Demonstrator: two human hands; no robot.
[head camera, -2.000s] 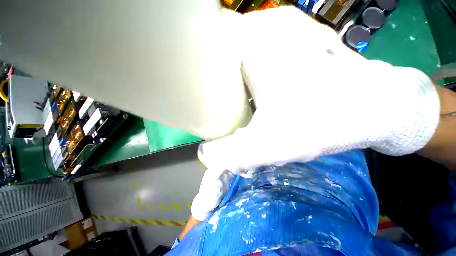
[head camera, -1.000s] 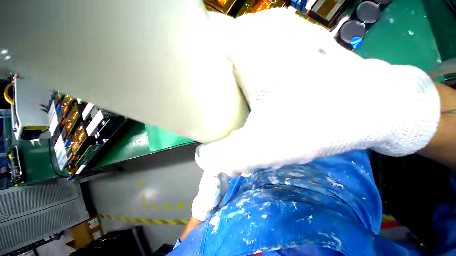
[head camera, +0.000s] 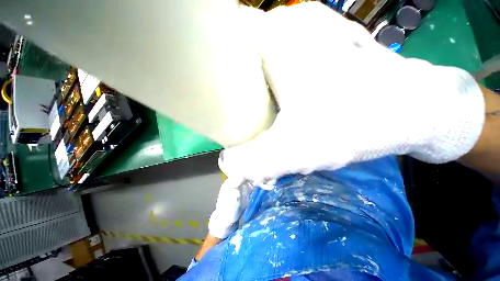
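Note:
A large milky white glue barrel (head camera: 164, 60) fills the upper left, close to the camera and blurred. My right hand (head camera: 351, 93), in a white knit glove, comes in from the right and is wrapped around the barrel's rounded end. My left hand (head camera: 227, 206), also gloved, is small and low, beside the apron and below my right hand's fingertips; its fingers are partly hidden, so its grip cannot be told. A power board (head camera: 368, 10) shows only in part at the top edge, with grey round capacitors (head camera: 391, 35). The barrel's tip is not visible.
Another crowded board (head camera: 82, 126) stands at the left on the green mat (head camera: 183, 137), beside a white box-shaped unit (head camera: 33, 107). A blue glue-spotted apron (head camera: 323, 225) is below my hands. A grey ribbed panel (head camera: 41, 225) is at lower left.
The barrel's lower edge sits slightly higher in view than one second ago, uncovering more of the left board. My right hand remains around the barrel; my left hand is nearly unchanged.

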